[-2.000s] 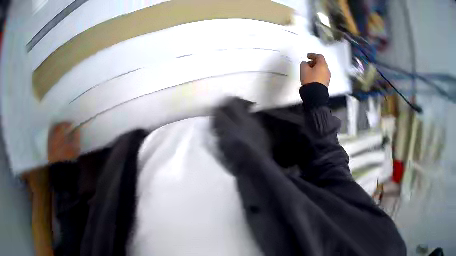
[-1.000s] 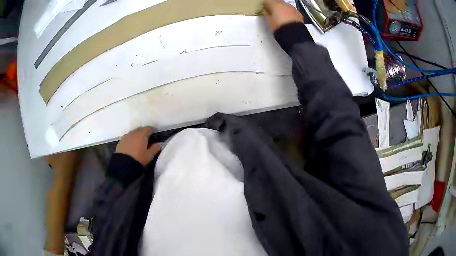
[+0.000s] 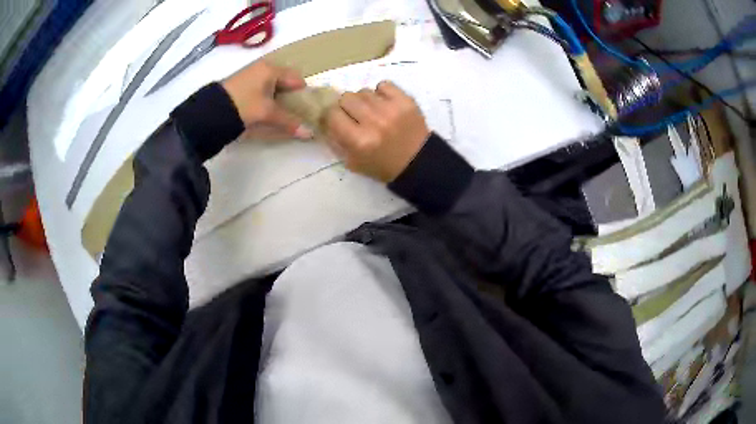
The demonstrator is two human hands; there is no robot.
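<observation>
A curved khaki waistband piece (image 3: 352, 51) lies on the white marked table (image 3: 514, 108); my left forearm covers its middle, and its other end shows at the left. My left hand (image 3: 264, 98) and my right hand (image 3: 377, 128) hold a small folded khaki cloth bundle (image 3: 308, 103) between them, just in front of the waistband piece. The bundle is partly hidden by my fingers and slightly blurred.
Red-handled shears (image 3: 244, 26) and a long grey steel ruler (image 3: 124, 99) lie on the table at the far left. A steam iron (image 3: 472, 25) stands far right, near blue hoses and a red device (image 3: 627, 15). Cut strips (image 3: 663, 273) are stacked at lower right.
My left hand has moved from the table's front edge up over the table. My right hand has come in from the strip's right end. Both now hold a khaki bundle. The shears have come into view.
</observation>
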